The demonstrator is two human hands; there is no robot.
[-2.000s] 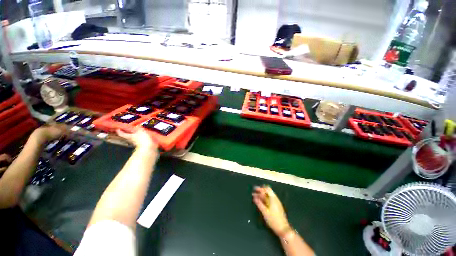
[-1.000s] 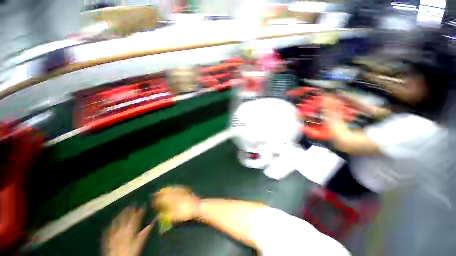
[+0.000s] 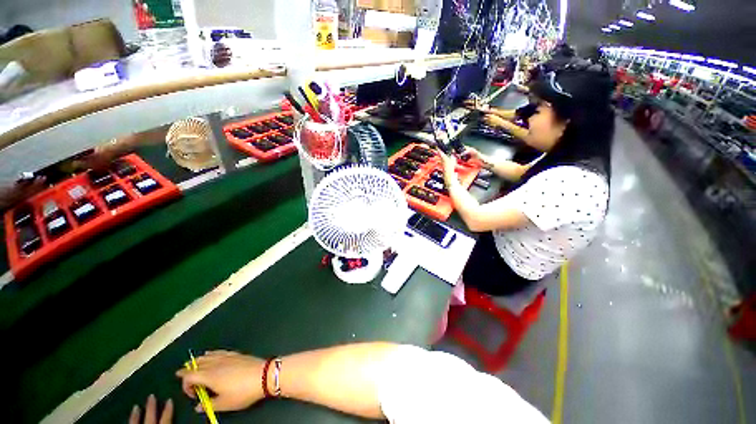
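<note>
My right hand (image 3: 222, 381) is at the lower left of the view, low over the dark green mat (image 3: 331, 310). It is closed around slim yellow tweezers (image 3: 201, 391), whose tip points up and away. A red and pale bracelet is on the wrist. My left hand (image 3: 152, 411) is cut off by the bottom edge, just left of the right hand. Only its fingertips show, apart from each other. Whether it holds anything is hidden.
A white desk fan (image 3: 358, 211) stands ahead, beside papers with a dark phone (image 3: 432, 229). Red trays of black units (image 3: 91, 207) lie at the far left. A neighbouring person (image 3: 539, 199) sits at right. A pale strip (image 3: 178, 319) crosses the bench.
The view has swung right from the stacked trays towards the fan and the neighbour. The left hand, earlier at the tray, now shows only fingertips at the bottom edge. The right hand still holds the tweezers.
</note>
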